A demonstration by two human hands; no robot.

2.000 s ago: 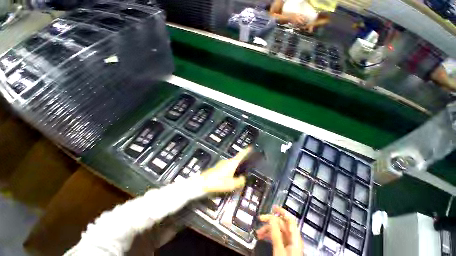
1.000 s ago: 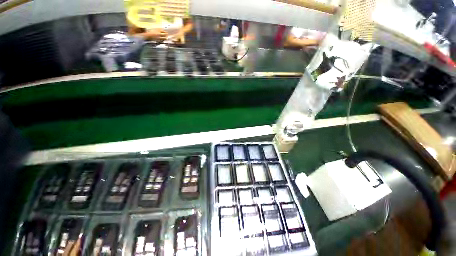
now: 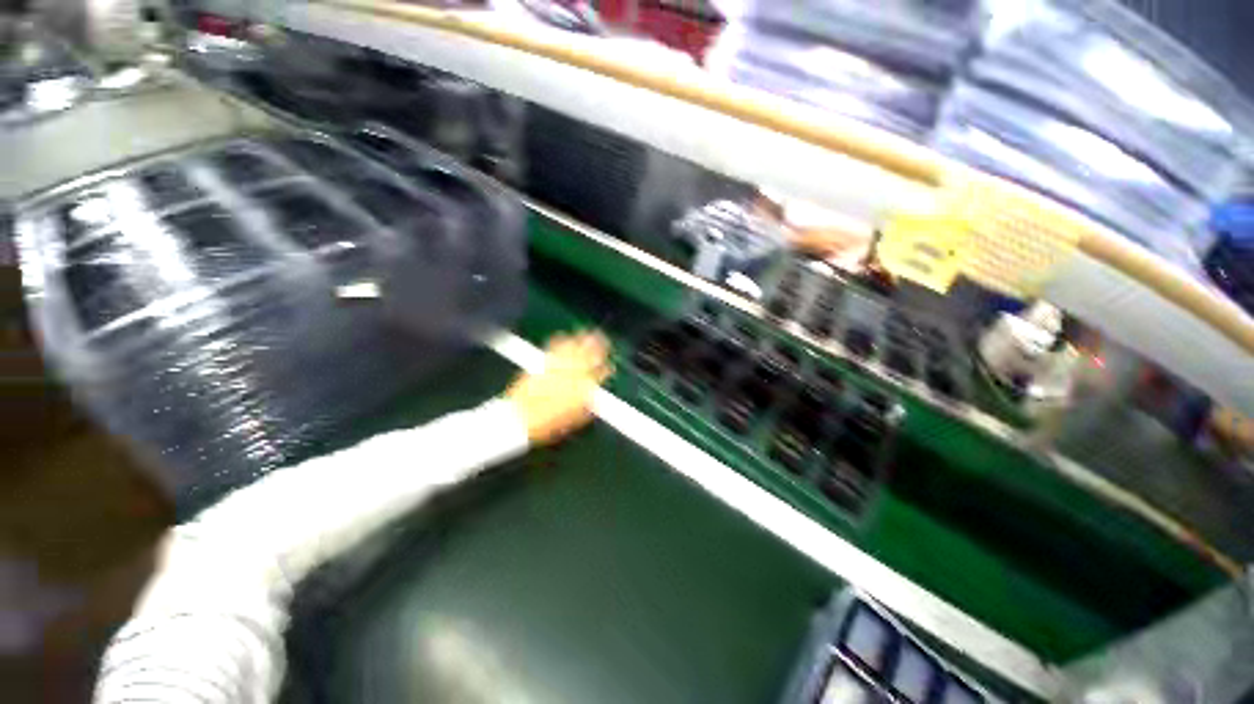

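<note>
My left hand (image 3: 561, 389) is over the pale edge rail of the conveyor, beside the left end of a clear phone tray (image 3: 770, 402). The hand is blurred; its fingers look apart, and I see nothing in it. I cannot tell whether the fingertips touch the tray. The tray lies on the green conveyor and holds several black keypad phones. Part of the lens tray (image 3: 880, 663), with framed squares, shows at the bottom edge. My right hand is out of the picture.
A tall shiny stack of clear phone trays (image 3: 234, 296) stands at the left. The green bench top (image 3: 578, 578) is in front of me. Another phone tray (image 3: 860, 323) and a person's arm (image 3: 825, 241) show across the conveyor. A shelf with a yellow edge (image 3: 770, 124) runs overhead.
The phone tray has moved from the bench onto the conveyor. My left hand has come back into clear view at the rail. The view has swung left again.
</note>
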